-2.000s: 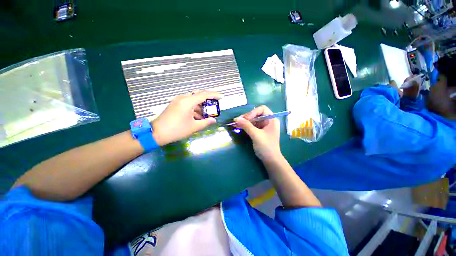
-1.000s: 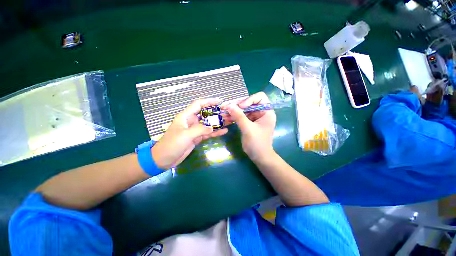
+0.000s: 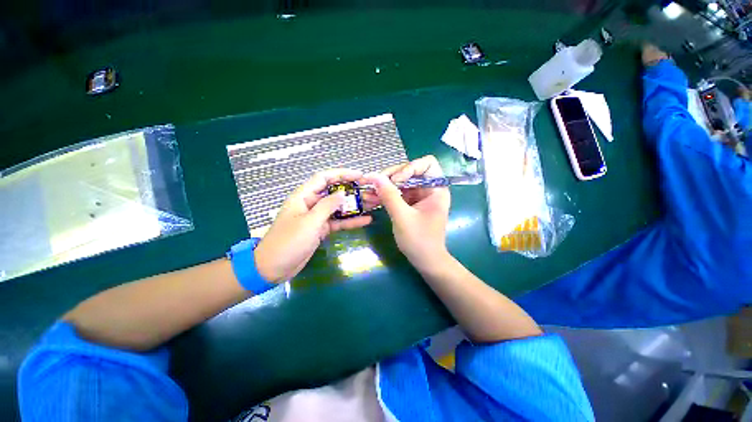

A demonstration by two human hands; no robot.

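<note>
My left hand (image 3: 301, 227), with a blue band at the wrist, holds a small dark squarish electronic module (image 3: 348, 200) with a whitish centre and yellow edges. My right hand (image 3: 420, 218) holds thin tweezers (image 3: 429, 181) between thumb and fingers. The tweezers point left; their tip is at the module's right side, partly hidden by my fingers. The striped adhesive sheet (image 3: 313, 152) lies behind and partly under my hands. A glossy amber sheet (image 3: 326, 276) lies nearer me and reflects the light.
A plastic bag with pale sheets (image 3: 91, 198) lies far left. Right of my hands are a white scrap (image 3: 462, 136), a narrow bag (image 3: 513, 177), a phone (image 3: 579, 136) and a white bottle (image 3: 565, 70). Modules (image 3: 101, 81) lie at the back. A person's blue sleeve (image 3: 701, 165) reaches forward at right.
My right hand and tweezers have moved left and up to the module. The view has shifted. The person at right has stretched an arm toward the back of the bench.
</note>
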